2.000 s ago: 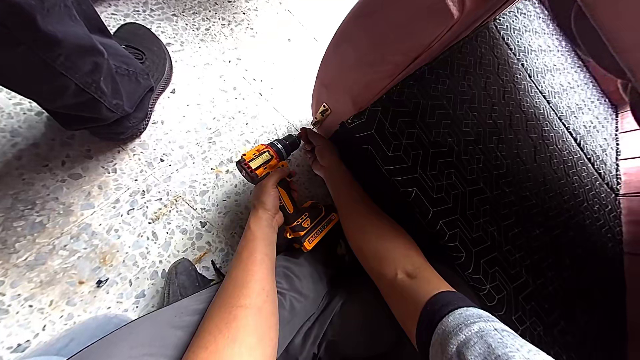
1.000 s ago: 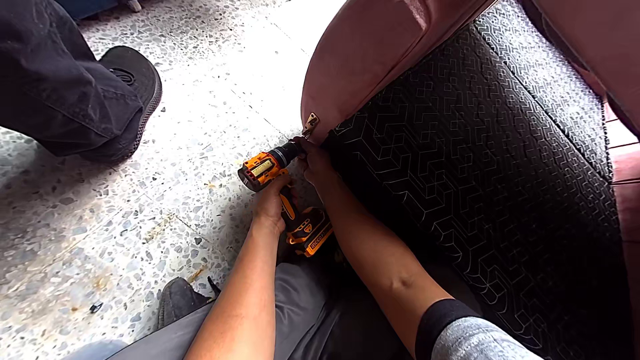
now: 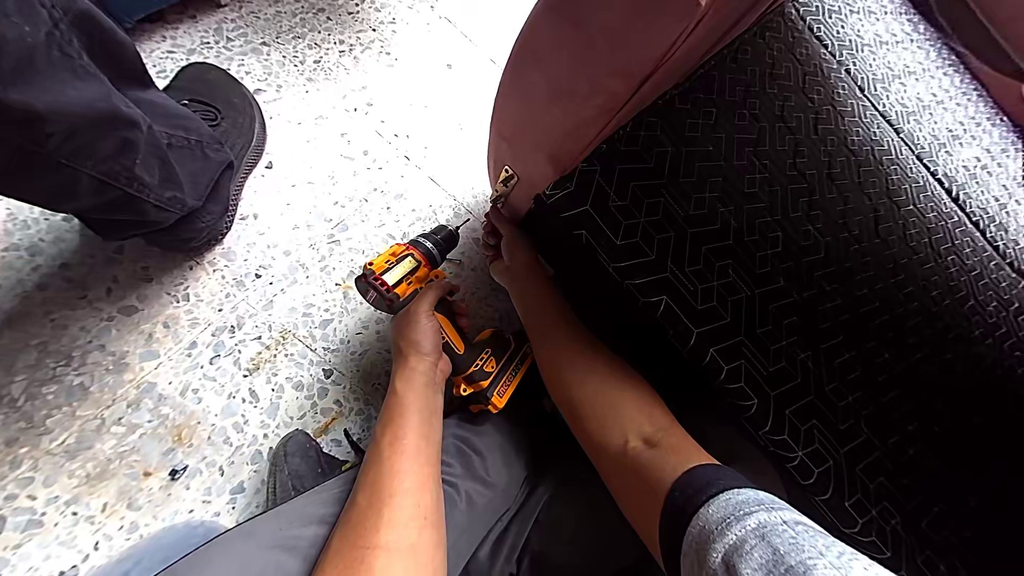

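My left hand [image 3: 426,324] grips the handle of an orange and black cordless drill [image 3: 406,268], whose chuck and thin bit point up and to the right. A small metal bracket [image 3: 505,184] lies against the lower corner of the pink upholstered panel [image 3: 560,96]. Just below that bracket are the fingertips of my right hand [image 3: 504,244], bent together and touching its lower end; whether they pinch something small cannot be told. The drill bit is apart from the bracket. Beside my right forearm stands the black patterned fabric side [image 3: 680,216] of the furniture.
Another person's leg and dark shoe [image 3: 212,152] are at the upper left on the speckled terrazzo floor [image 3: 320,160]. My own shoe [image 3: 300,468] and grey trousers show at the bottom. A small dark scrap [image 3: 178,473] lies on the floor at the lower left.
The drill's tip has drawn back from the bracket and from my right hand, down and to the left. My right fingers have come away from the chuck and remain near the bracket.
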